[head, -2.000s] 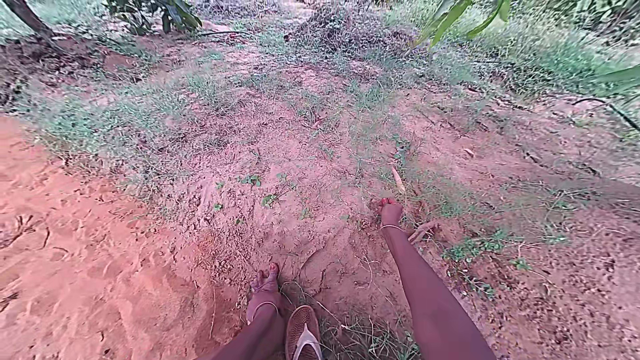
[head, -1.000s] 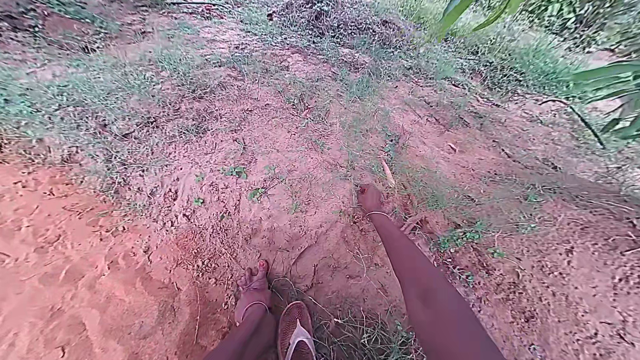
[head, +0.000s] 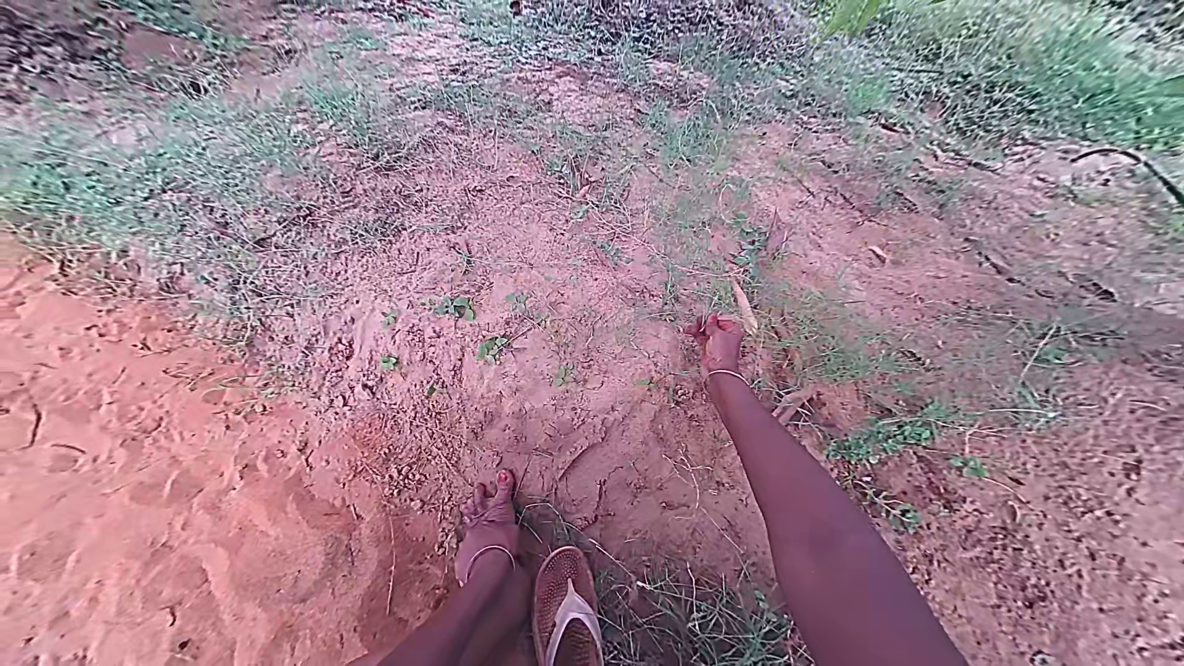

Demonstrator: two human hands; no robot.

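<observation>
My right hand (head: 720, 342), with a thin bangle at the wrist, reaches low over the reddish soil at right of centre. Its fingers are bent together at some thin grass (head: 720, 294), though the fine stems are hard to make out. A pale dry leaf (head: 744, 307) lies just beside it. What appears to be my left hand (head: 487, 527), also banded at the wrist, is low by the ground at lower centre; its short, foreshortened digits do not clearly show a grip. To its right is a brown sandal (head: 566, 601) with a pale strap.
Loose orange soil (head: 139, 499) spreads at the left. Small green weeds (head: 492, 348) dot the middle, and a leafy plant (head: 888, 437) grows right of my forearm. Thicker grass (head: 1045, 74) and a dark curved stem or hose (head: 1133, 162) are at the upper right.
The view has shifted slightly. My right hand stays low beside the pale dry leaf, its fingers a little differently bent; the other hand has not plainly moved.
</observation>
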